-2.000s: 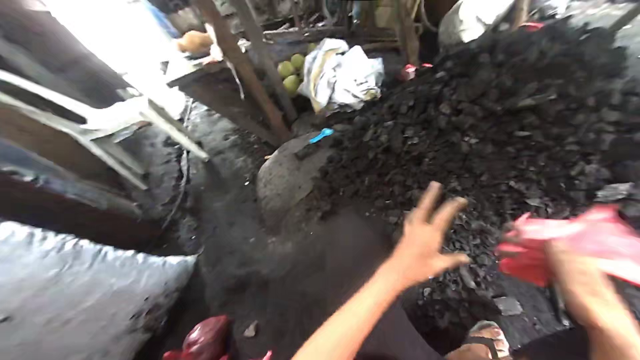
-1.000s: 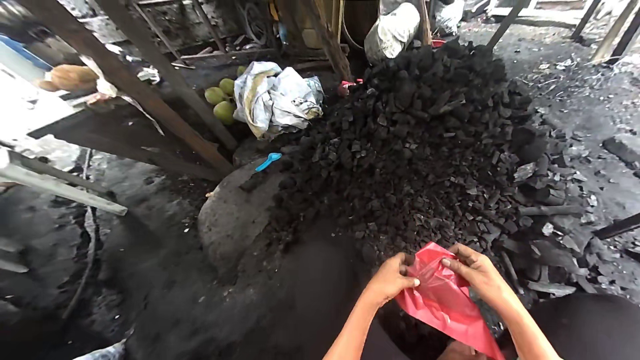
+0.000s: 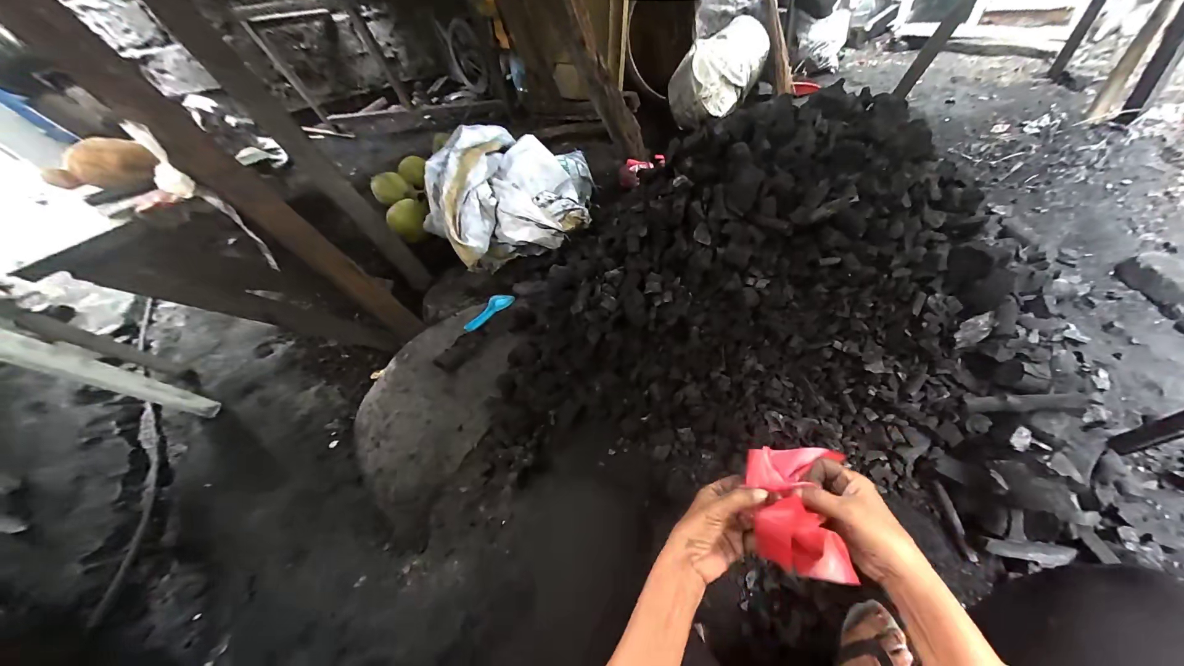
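Note:
A red plastic bag (image 3: pixel 803 538) is bunched in the middle between my two hands, low and right of the view's middle. My left hand (image 3: pixel 717 529) pinches it from the left, and my right hand (image 3: pixel 858 518) grips it from the right. Both hold it over the near edge of a large heap of black charcoal (image 3: pixel 740 277). To the left, a blue plastic spoon (image 3: pixel 488 313) lies on a big rounded grey stone (image 3: pixel 416 416), beside the heap.
Behind the stone lie a crumpled white sack (image 3: pixel 509 190) and several green round fruits (image 3: pixel 407 219). Slanting wooden posts and a dark table (image 3: pixel 185 268) stand at the left. A filled white sack (image 3: pixel 720 72) rests behind the heap. My sandalled foot (image 3: pixel 874 634) is below my hands.
Two seconds ago my left hand was apart from the bag with fingers spread; now both hands hold it. Since one second ago the bag has gone from hanging spread to gathered. The view has turned right.

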